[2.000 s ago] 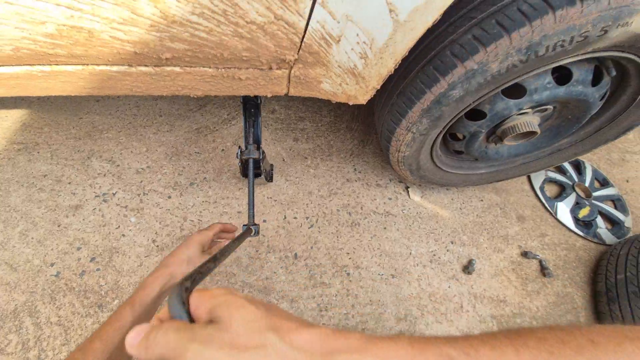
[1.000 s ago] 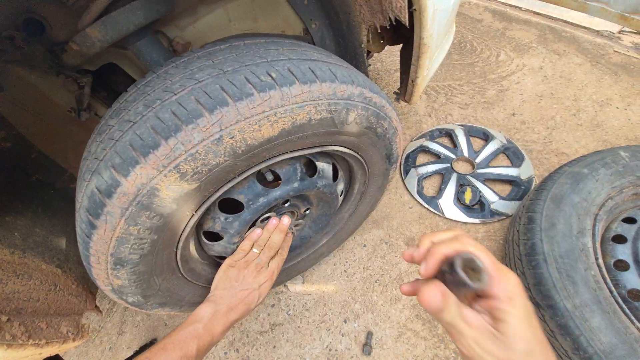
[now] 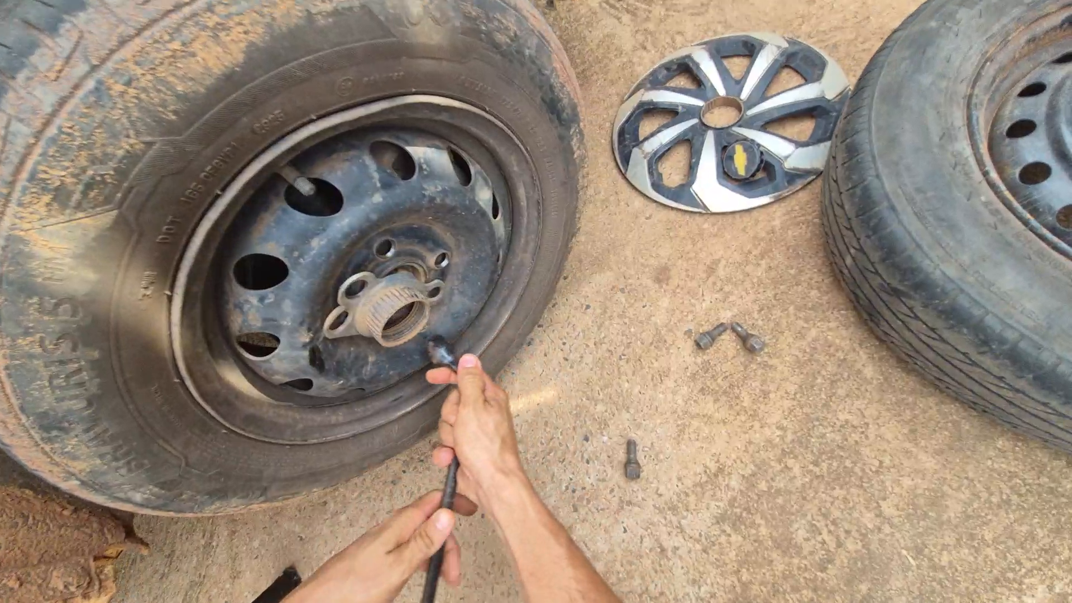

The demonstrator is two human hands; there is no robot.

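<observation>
A lug wrench (image 3: 450, 490) slants up from the bottom edge to the wheel, its socket end beside the hub of the black steel rim (image 3: 301, 226). Around its shaft, low down, is my left hand (image 3: 410, 536). My right hand (image 3: 479, 427) grips it higher up, just below the socket. A grey ribbed center piece with bolt-hole ears (image 3: 392, 311) sits at the rim's middle, over part of the bolt holes. The wheel carries a muddy tire (image 3: 109, 335). Whether the socket is on a bolt, I cannot tell.
Two wheel bolts (image 3: 748, 337) lie on the concrete right of the wheel, and another bolt (image 3: 631, 460) lies lower. Behind them is a silver and black wheel cover (image 3: 708, 172) with a loose cap on it. A second wheel (image 3: 896, 176) lies at the right.
My left hand has left the rim and now holds the wrench low on its shaft. My right hand has moved to the wheel with the wrench. The view is closer to the wheel.
</observation>
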